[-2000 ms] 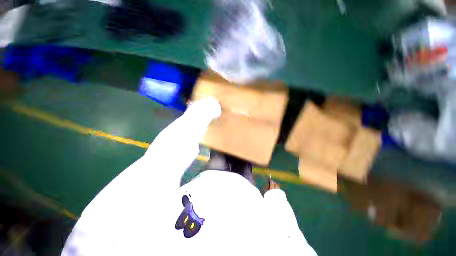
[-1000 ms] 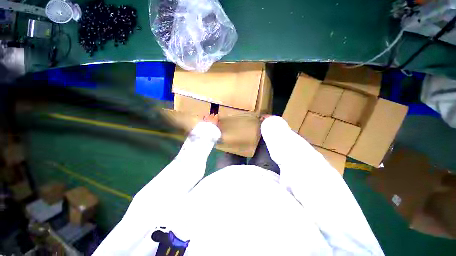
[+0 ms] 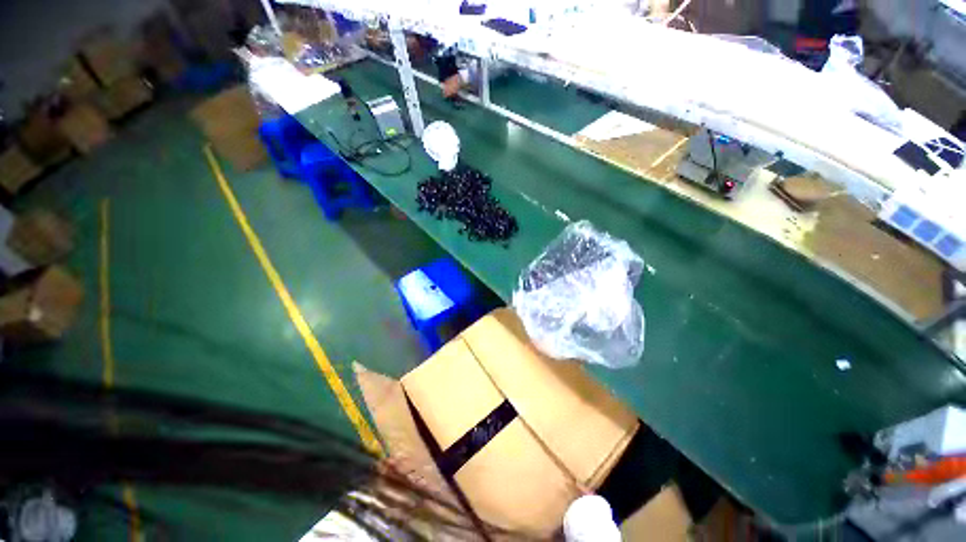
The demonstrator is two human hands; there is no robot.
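Note:
The brown carton stands beside the green bench, its top flaps folded partly over. A dark gap between the flaps shows black contents. Another flap sticks out on the left. A white sleeve cuff, which looks like my right one, is at the carton's near edge; my right hand cannot be made out. White cloth shows at the bottom edge, but my left hand is not in view; dark blurred strands cover part of that area.
The green bench carries a clear poly bag, a heap of small black parts, a small white fan and a grey box with cables. Blue stools stand below. A machine with an orange part is lower right.
The view has swung up and to the left, showing more bench and floor. The carton now appears lower in the picture. Both hands were at its flaps a second ago; neither shows clearly now.

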